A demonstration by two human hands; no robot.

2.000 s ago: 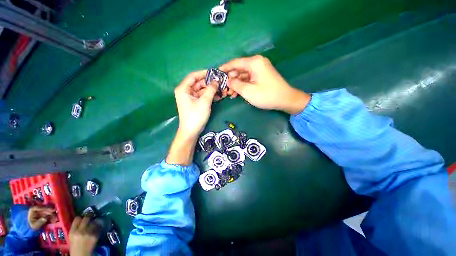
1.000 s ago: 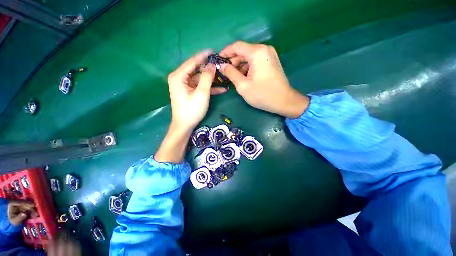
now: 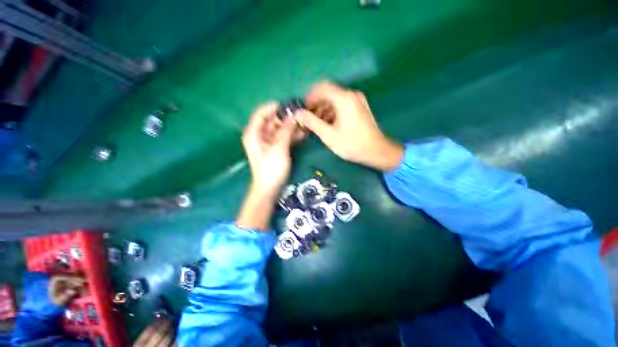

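My left hand (image 3: 269, 146) and my right hand (image 3: 349, 125) meet at the upper middle. Their fingertips hold one small dark camera unit (image 3: 291, 108) between them. The unit is blurred and partly covered by the fingers, so its face does not show clearly. Below the hands a pile of several camera units (image 3: 299, 221) lies on the dark green work surface (image 3: 406, 271). They have silver-white square faces with dark round centres, and small yellow tips show among them.
A red tray (image 3: 101, 291) holding units stands at lower left, with another person's hand (image 3: 68, 288) at it. Loose units (image 3: 135, 288) lie beside it. A grey guide rail (image 3: 101, 211) reaches in from the left. Spaced units (image 3: 153, 125) lie on the brighter green belt (image 3: 223, 61).
The view has shifted, so the pile and tray appear further right than one second ago. Both hands still hold the unit. The neighbour's second hand now shows at the bottom edge.
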